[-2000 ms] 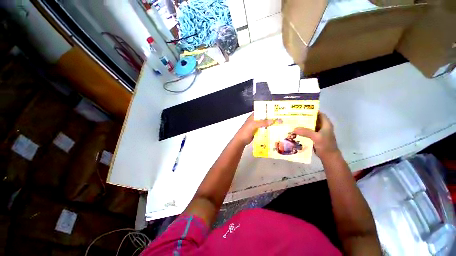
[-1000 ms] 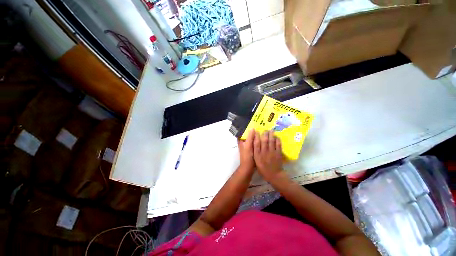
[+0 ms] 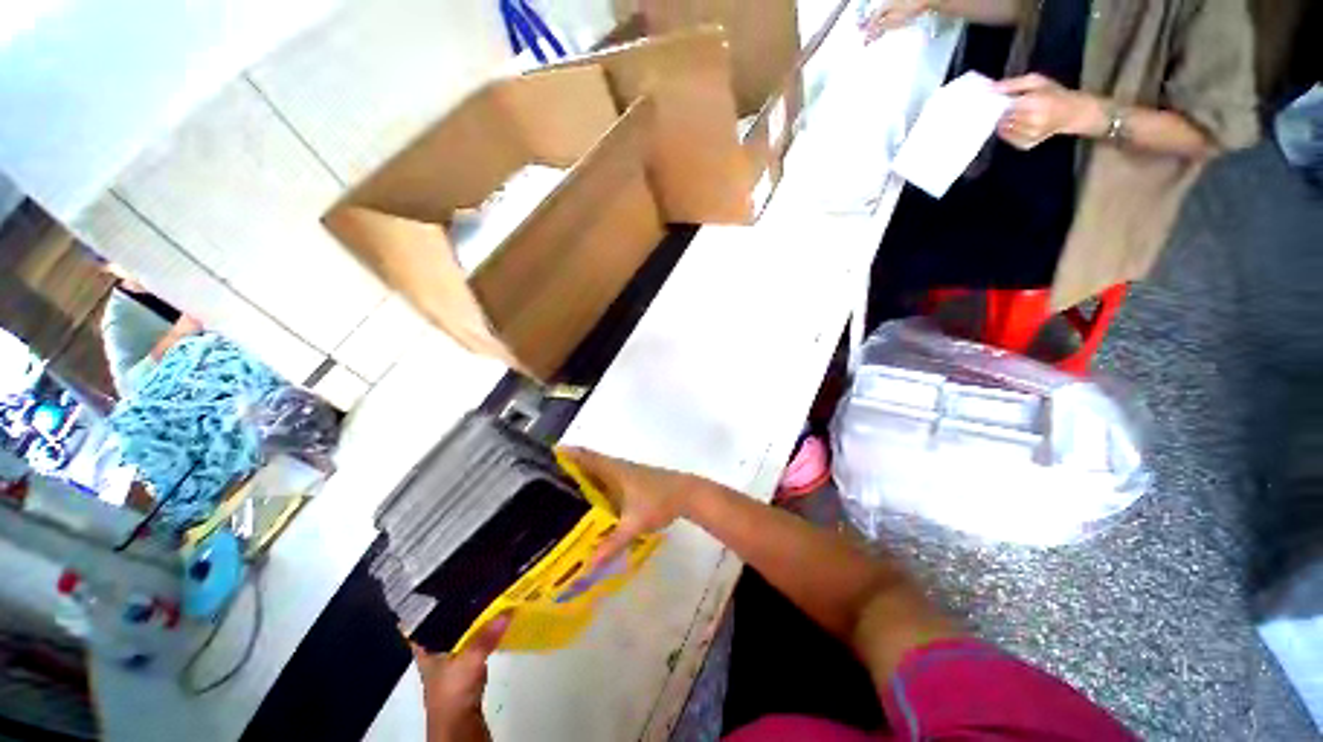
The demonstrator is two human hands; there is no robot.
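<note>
A thick stack of flat boxes (image 3: 486,529) is held over the white bench, its many grey-black edges facing up and its yellow printed side facing me. My left hand (image 3: 459,674) grips the stack's lower end, partly hidden by it. My right hand (image 3: 627,500) holds the other end, with fingers over the yellow face. The black bench strip (image 3: 327,660) runs under and beside the stack.
An open brown carton (image 3: 573,239) stands on the bench beyond. Light-blue cord (image 3: 196,406), a blue roll (image 3: 213,576) and bottles lie left. A bagged bundle of white trays (image 3: 987,435) is on the floor. Another person's hand (image 3: 1048,112) holds a white sheet.
The view has swung right. The hands have moved apart to the two ends of the stack, which is now turned edge-up. The other person, red stool and more floor have come into view.
</note>
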